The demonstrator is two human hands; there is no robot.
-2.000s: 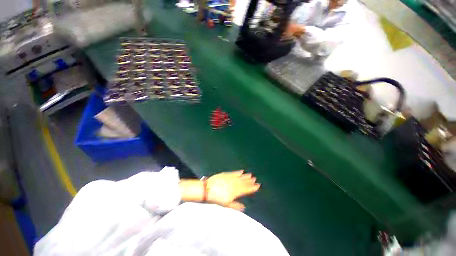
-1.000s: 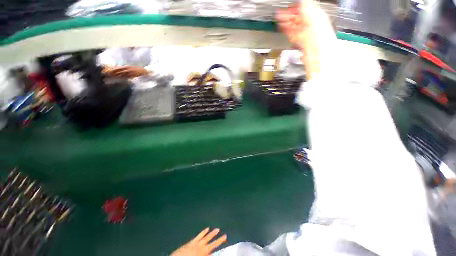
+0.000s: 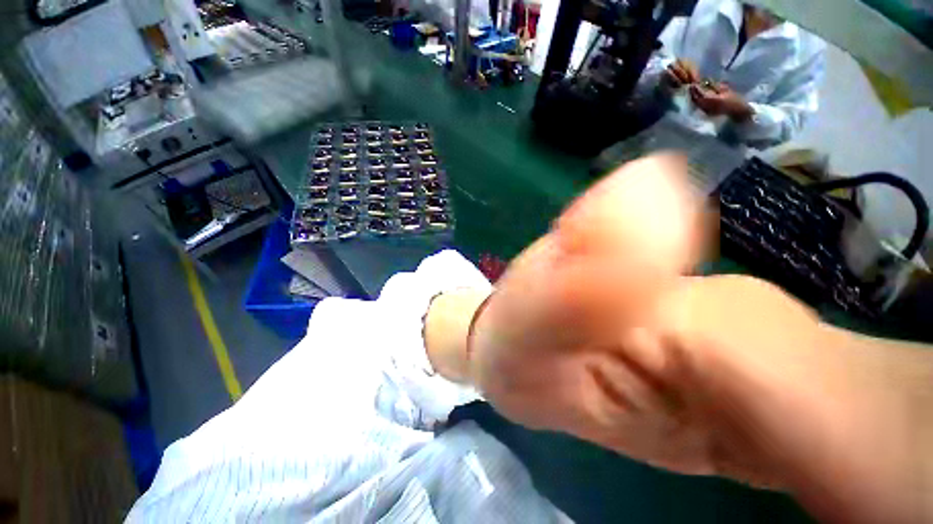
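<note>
My left hand (image 3: 542, 343) comes from the white striped sleeve at the lower left. My right hand (image 3: 757, 363) comes from the right edge, very near the camera. The two hands overlap at centre right and are blurred; their fingers and anything between them cannot be made out. Small red pieces (image 3: 492, 268) show on the green bench top (image 3: 491, 210), partly hidden behind the hands. A clear tray of small dark housings with shiny parts (image 3: 373, 182) lies beyond my left sleeve.
A blue bin (image 3: 268, 278) with pale sheets stands below the bench at left. A black rack (image 3: 783, 230) with rows of small parts and a curved black hose are at right. A person in a white smock (image 3: 783, 97) works across the bench, beside a dark stand (image 3: 583, 97).
The view has swung back left from the shelf side. My right arm, raised toward the overhead shelf a second ago, is now low at right, its hand overlapping my left, which was apart with fingers spread.
</note>
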